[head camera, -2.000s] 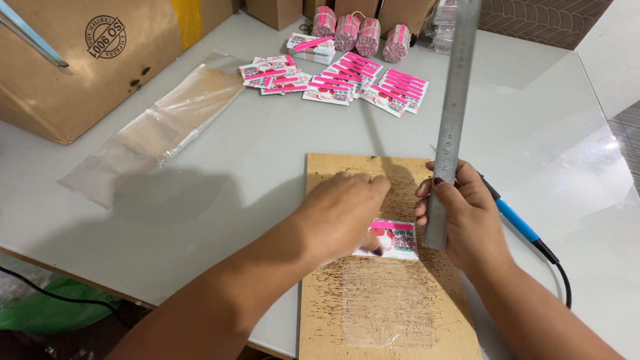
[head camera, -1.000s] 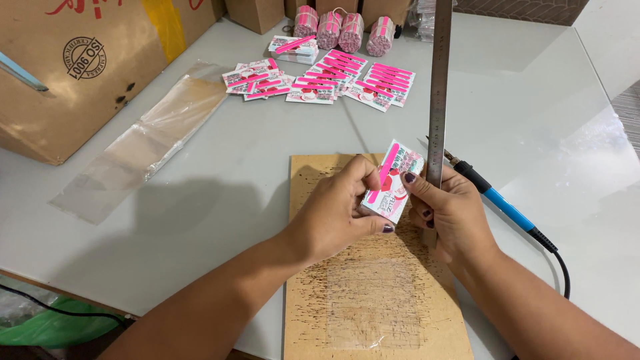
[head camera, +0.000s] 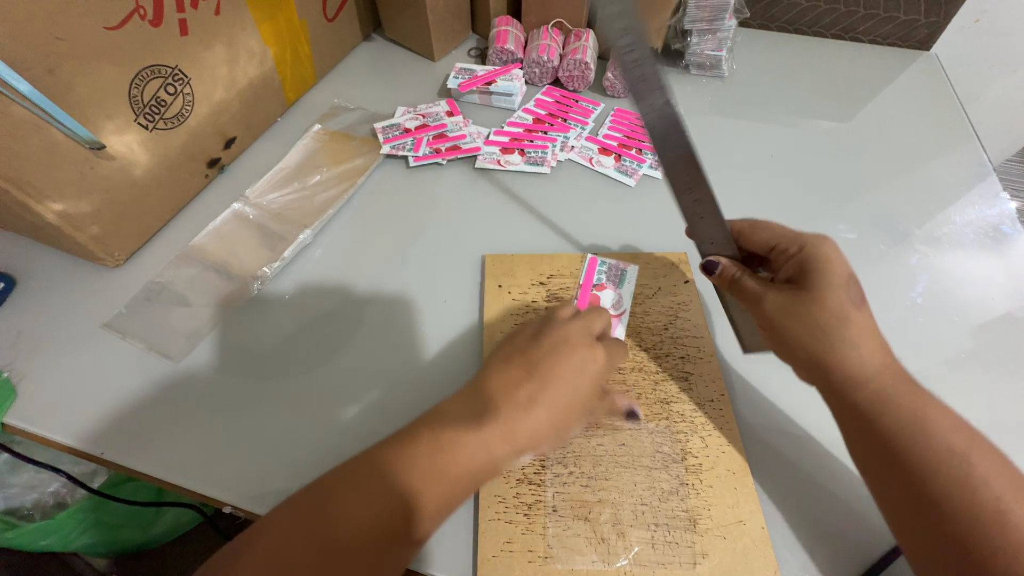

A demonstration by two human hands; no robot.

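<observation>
My left hand (head camera: 560,376), blurred, is over a scored wooden board (head camera: 512,416). Its fingers overlap the lower end of a printed packet with a pink nail file (head camera: 590,282); whether they grip it is unclear, and the thumb is spread away. A clear plastic piece (head camera: 624,504) lies flat on the board below the hand. On the right, my right hand (head camera: 800,296) holds a steel ruler (head camera: 680,160) by its lower part, slanting up to the left. The blue pen-shaped tool is out of sight; a bit of dark cord (head camera: 884,560) shows beside the right forearm.
Similar packets (head camera: 512,152) lie fanned near the back, beside a stack (head camera: 488,84) and bundled pink sticks (head camera: 544,56). A long clear plastic bag (head camera: 264,216) lies left, by a cardboard box (head camera: 160,120). Wrapped packets (head camera: 710,36) sit at the back.
The packet was held between both hands one second ago; now only my left hand is at it, over the board. My right hand has moved right and the ruler has tilted left.
</observation>
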